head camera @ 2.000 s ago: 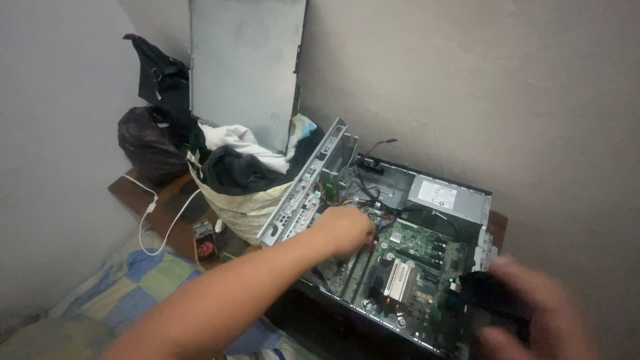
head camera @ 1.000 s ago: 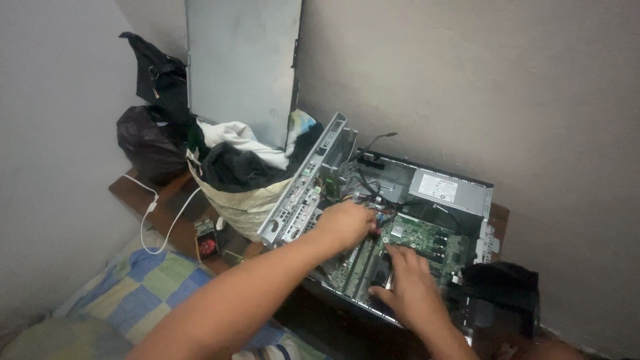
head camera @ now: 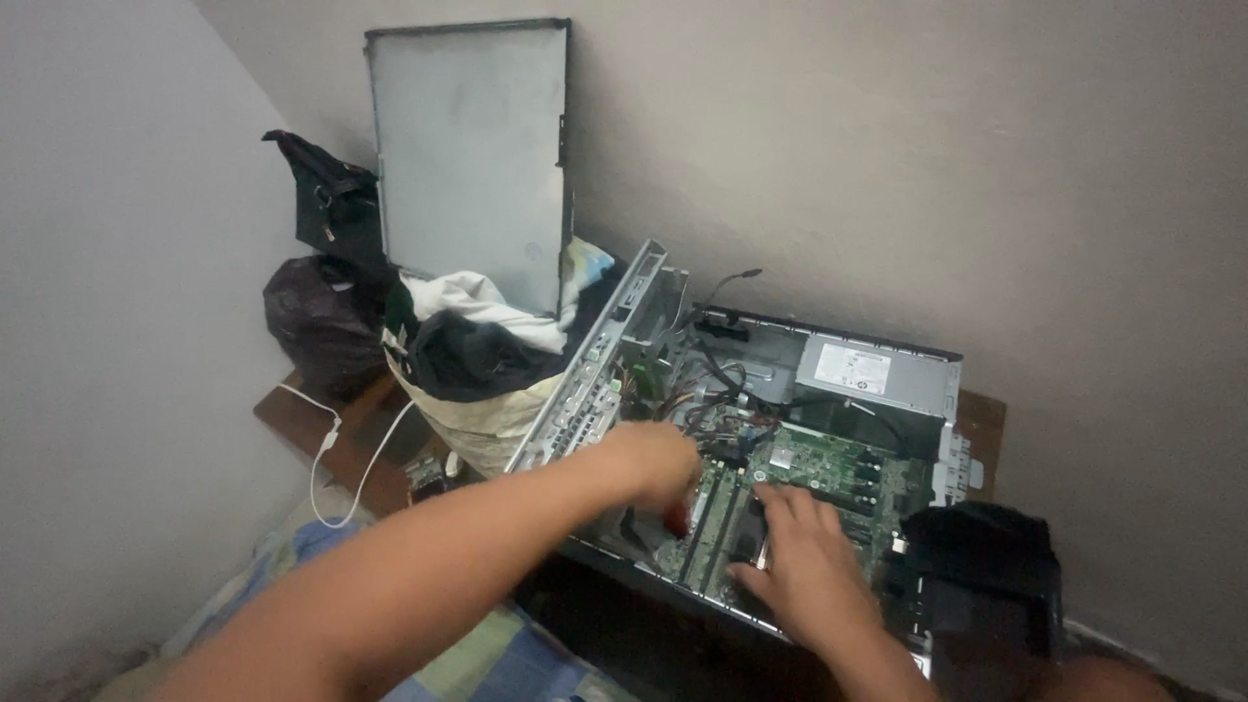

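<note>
A desktop computer case (head camera: 838, 341) lies with its inside exposed, showing a green motherboard (head camera: 819, 453), a metal power supply (head camera: 877, 375) and bundled cables (head camera: 721, 400). My left hand (head camera: 655, 463) is closed around a small red object (head camera: 676, 519), mostly hidden, above the near left part of the board beside long slots (head camera: 717, 522). Over the board's middle, my right hand (head camera: 809, 561) has its thumb and fingers spread around a dark part (head camera: 749, 531); its grip is unclear. The raised metal drive frame (head camera: 595, 366) stands left of the board.
A metal side panel (head camera: 473, 156) leans on the wall above a pale bag (head camera: 478, 429) stuffed with clothes. Dark bags (head camera: 322, 312) sit behind it. A white cable (head camera: 336, 429) loops over the wooden surface (head camera: 292, 424). Black cloth (head camera: 980, 546) covers the case's right corner.
My right hand has come from the right edge onto the middle of the motherboard. My left hand has moved from the cables toward the near side of the case.
</note>
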